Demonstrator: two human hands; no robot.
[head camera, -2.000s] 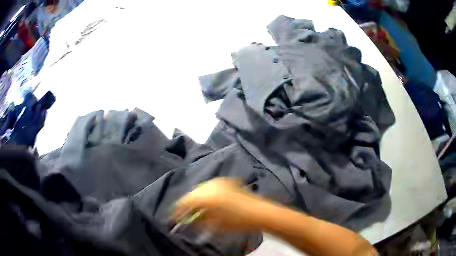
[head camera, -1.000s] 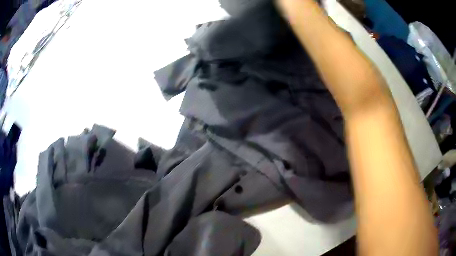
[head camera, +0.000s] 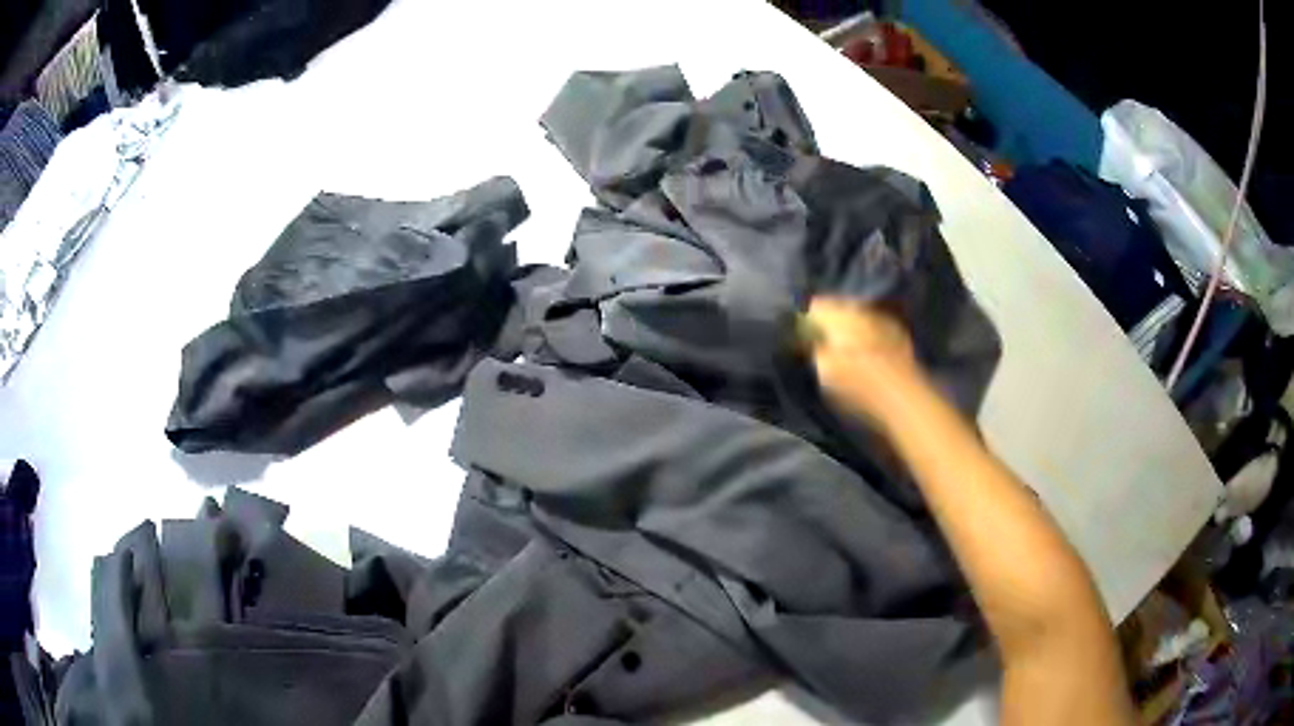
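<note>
My right hand (head camera: 863, 355) reaches in from the lower right and lies over a heap of grey garments (head camera: 710, 454) on the white table. It is blurred; a small yellow-green thing shows at its fingertips, and I cannot tell whether it grips cloth. A grey sleeve with a few dark buttons near its end lies across the heap. Dark buttons (head camera: 632, 661) also show on the cloth near the bottom. My left hand is not in view.
A separate folded grey garment (head camera: 341, 319) lies left of the heap. More grey cloth (head camera: 270, 667) lies at the lower left. The white table (head camera: 1121, 482) curves along the right, with a navy bundle (head camera: 1086, 241) and a clear plastic bag (head camera: 1199, 213) beyond its edge.
My right hand has come back from the far side to the middle of the heap. A folded grey garment now lies on the table's left part, and a sleeve lies across the heap.
</note>
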